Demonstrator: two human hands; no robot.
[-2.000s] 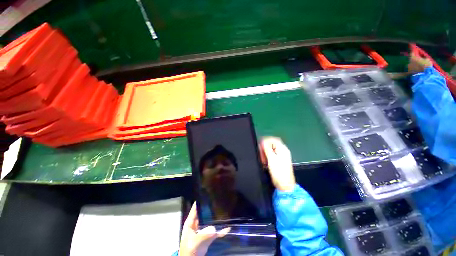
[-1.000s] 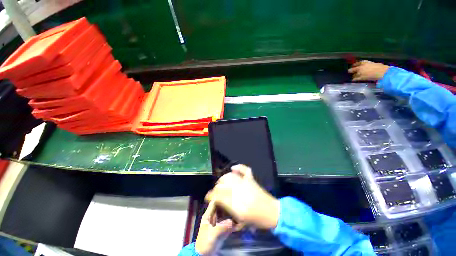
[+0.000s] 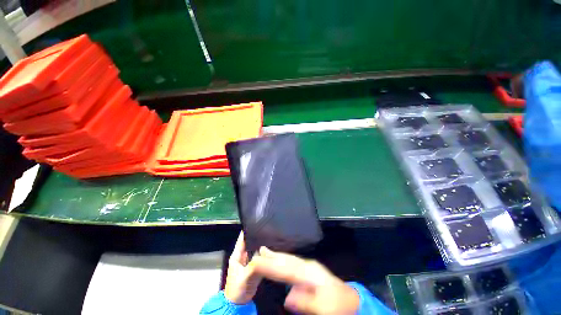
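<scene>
A black glossy tablet screen assembly point(image 3: 275, 191) is held up in front of the bench edge, tilted a little. My left hand point(image 3: 241, 275) grips its lower left corner from below. My right hand point(image 3: 307, 284) is at its lower edge, slightly blurred, with a finger reaching to the lower left corner; whether it grips the tablet is unclear. An orange tray point(image 3: 212, 132) lies on a low stack behind the tablet, its left part uncovered.
A tall leaning stack of orange trays point(image 3: 80, 117) stands at left. A clear blister tray point(image 3: 458, 178) with circuit boards is at right, another point(image 3: 473, 292) below it. White sheets point(image 3: 154, 286) lie on the lower shelf. A coworker's blue sleeve point(image 3: 544, 135) is far right.
The tablet's face has turned and no longer mirrors the worker clearly. My right hand has moved from over the screen down to its lower edge. The coworker's arm has moved right, uncovering a black part.
</scene>
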